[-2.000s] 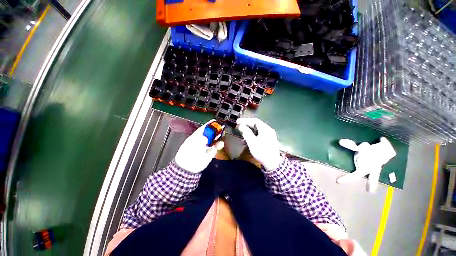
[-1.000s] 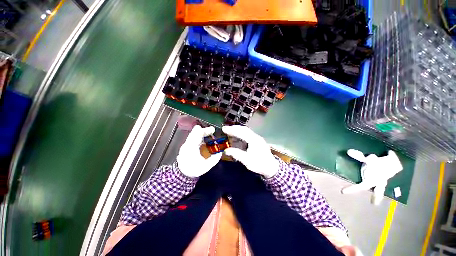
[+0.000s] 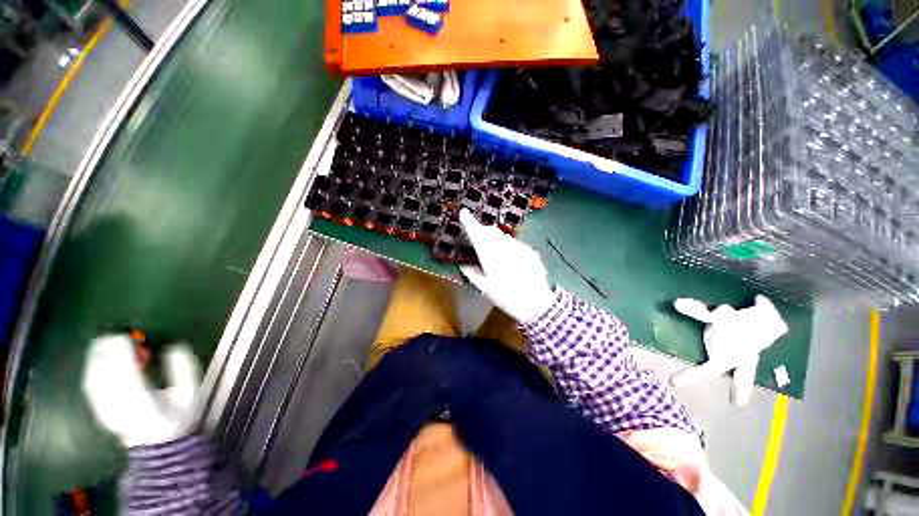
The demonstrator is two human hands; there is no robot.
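My left hand [image 3: 146, 391], white-gloved and blurred, is over the green conveyor belt at far left. A coil unit [image 3: 142, 349] with orange and black parts shows between its thumb and fingers; I cannot tell if it is gripped. My right hand [image 3: 509, 270], white-gloved, is at the front edge of the rows of black housings [image 3: 398, 181] with reddish-orange edges. Its thumb and fingers are apart, with the fingertips at the nearest housings; contact is unclear. Another black-and-orange unit [image 3: 76, 501] lies on the belt, cut by the frame's lower edge.
A thin dark pick [image 3: 577, 268] and a spare white glove [image 3: 733, 341] lie on the bench. An orange board [image 3: 464, 40] carries blue-and-white parts. A blue bin [image 3: 584, 161] holds black parts [image 3: 645, 96]. Clear trays [image 3: 796, 191] stand right. A pale metal rail [image 3: 264, 264] edges the belt.
My hands were together around a black, orange and blue unit above my lap. The left has moved out over the belt; the right has moved up to the housings. The pick now shows on the bench.
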